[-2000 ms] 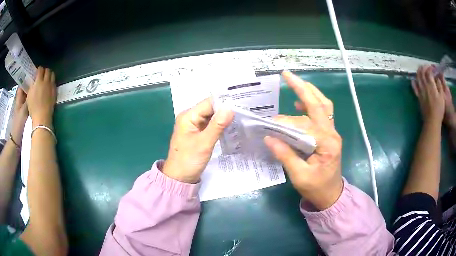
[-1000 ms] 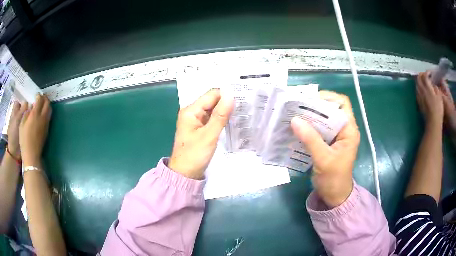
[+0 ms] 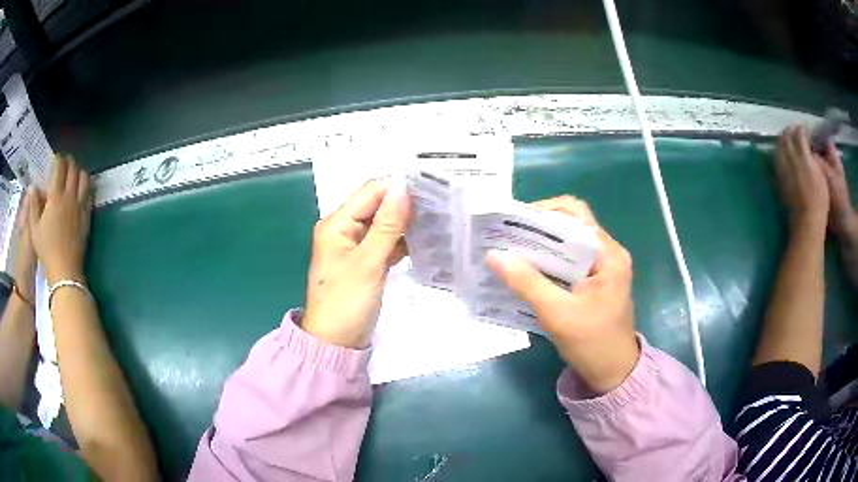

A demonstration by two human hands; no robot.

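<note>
My left hand (image 3: 362, 249) pinches the upper left part of a printed leaflet (image 3: 434, 235) between thumb and fingers. My right hand (image 3: 574, 292) grips a leaflet stack (image 3: 541, 235) with black heading bars, thumb on its front. The leaflet and the stack meet or overlap between my hands; whether they are joined I cannot tell. A large white sheet (image 3: 414, 344) lies flat under them on the green bench, with a black heading bar near its top. My fingers and the leaflets hide its middle.
A white edge strip (image 3: 254, 146) with handwritten marks runs beyond the sheet. A white cord (image 3: 663, 193) crosses belt and bench at right. At left a person's hands (image 3: 58, 207) hold printed paper. At right a person's hands (image 3: 807, 179) hold a small pale item.
The right-hand stack has moved left, closer to my left hand. The fanned leaflets between my hands have come closer together. The neighbour's paper at left has shifted.
</note>
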